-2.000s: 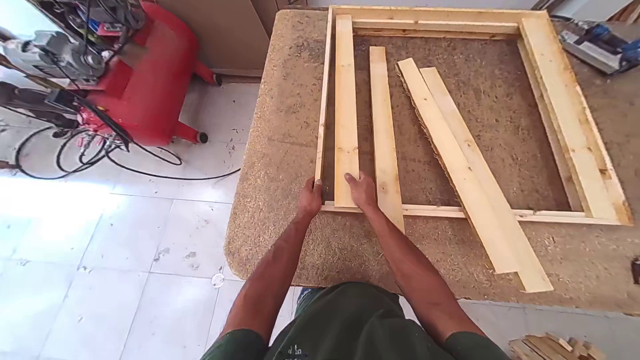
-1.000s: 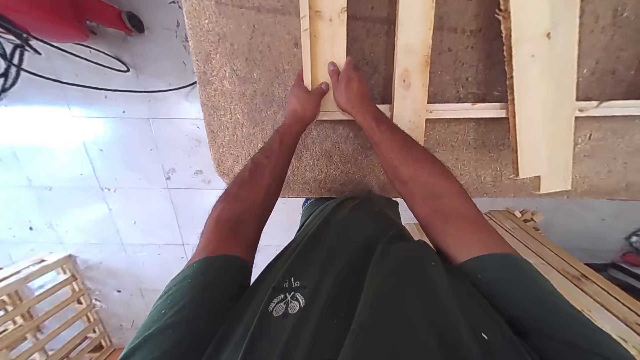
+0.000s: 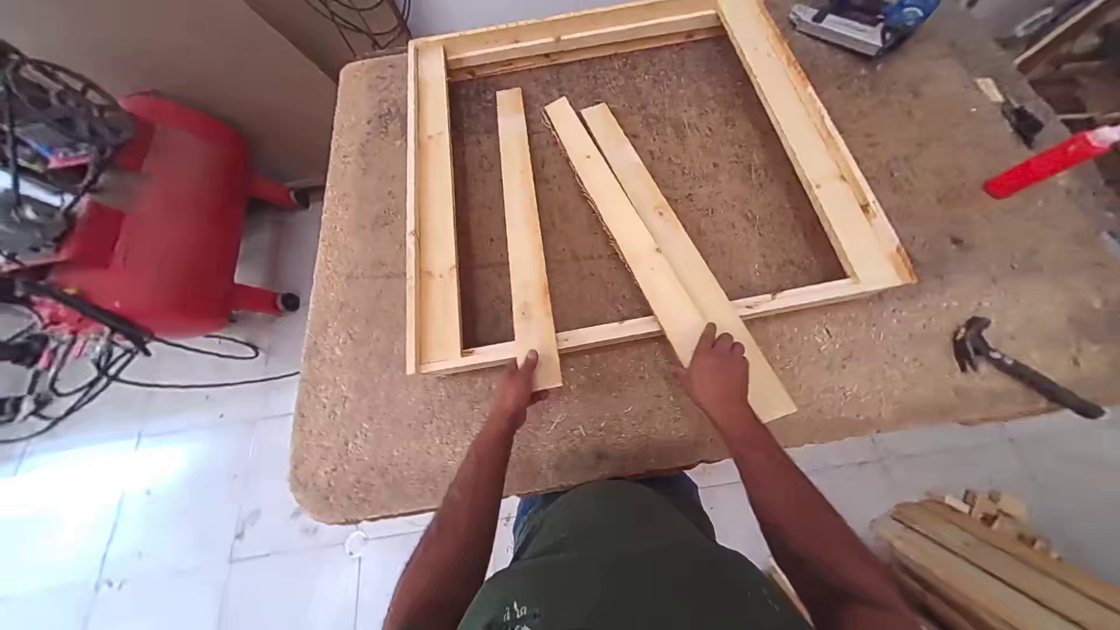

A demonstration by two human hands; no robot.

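Note:
A rectangular wooden frame (image 3: 612, 332) lies on a chipboard worktable (image 3: 367, 437), with a flat board (image 3: 437, 210) along its left side and another along its right. My left hand (image 3: 518, 394) grips the near end of a loose wooden slat (image 3: 525, 245) that crosses the frame's near rail. My right hand (image 3: 717, 372) lies on the near part of a rough-edged slat (image 3: 626, 232), fingers spread; whether it grips is unclear. Beside that slat, partly overlapped, a further slat (image 3: 674, 227) slants the same way.
A claw hammer (image 3: 1019, 367) lies on the table at right, with a red-handled tool (image 3: 1041, 166) farther back. A nail gun (image 3: 862, 26) sits at the back right. A red air compressor (image 3: 166, 219) with hoses stands on the floor at left; stacked wood (image 3: 1006, 560) lies at lower right.
Both hands have left the board at the frame's left side and moved right. The left now holds the near end of the loose slat; the right is on the slanted slats. The view has shifted.

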